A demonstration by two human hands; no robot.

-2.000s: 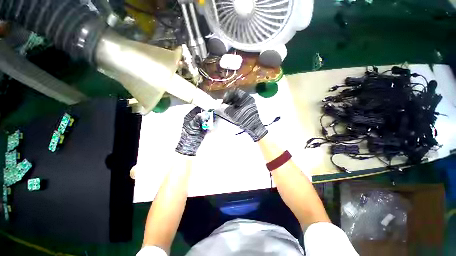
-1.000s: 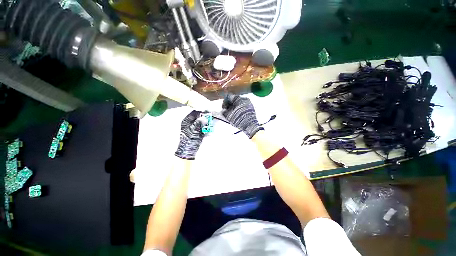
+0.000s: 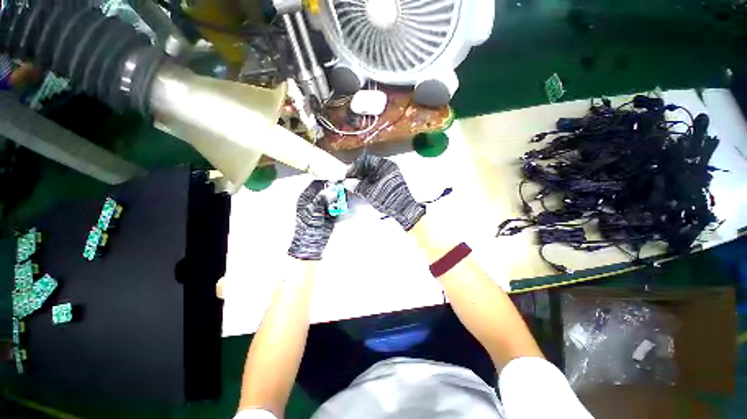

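Observation:
My left hand [image 3: 311, 223], in a grey-black knit glove, holds a small green-white circuit board [image 3: 337, 200] over the white work sheet [image 3: 368, 270]. My right hand [image 3: 387, 190], in the same kind of glove, is beside it at the board's upper right, holding a thin black cable [image 3: 438, 198] whose end sticks out to the right of the glove. The hands nearly touch. The fingertips and the join between cable and board are too small and blurred to make out. The narrow tip of the fume hood [image 3: 217, 114] reaches down to the hands.
A white fan [image 3: 393, 41] stands behind a brown scorched block [image 3: 401, 125]. Green boards [image 3: 100, 229] lie on the black surface [image 3: 131, 327] at left. A tangled black cable pile [image 3: 618, 180] is at right. An open carton [image 3: 696, 344] with clear bags is below it.
The right hand's fingers have moved slightly left, closer to the left hand and board. Less of the cable between the hands shows. The left hand keeps hold of the board.

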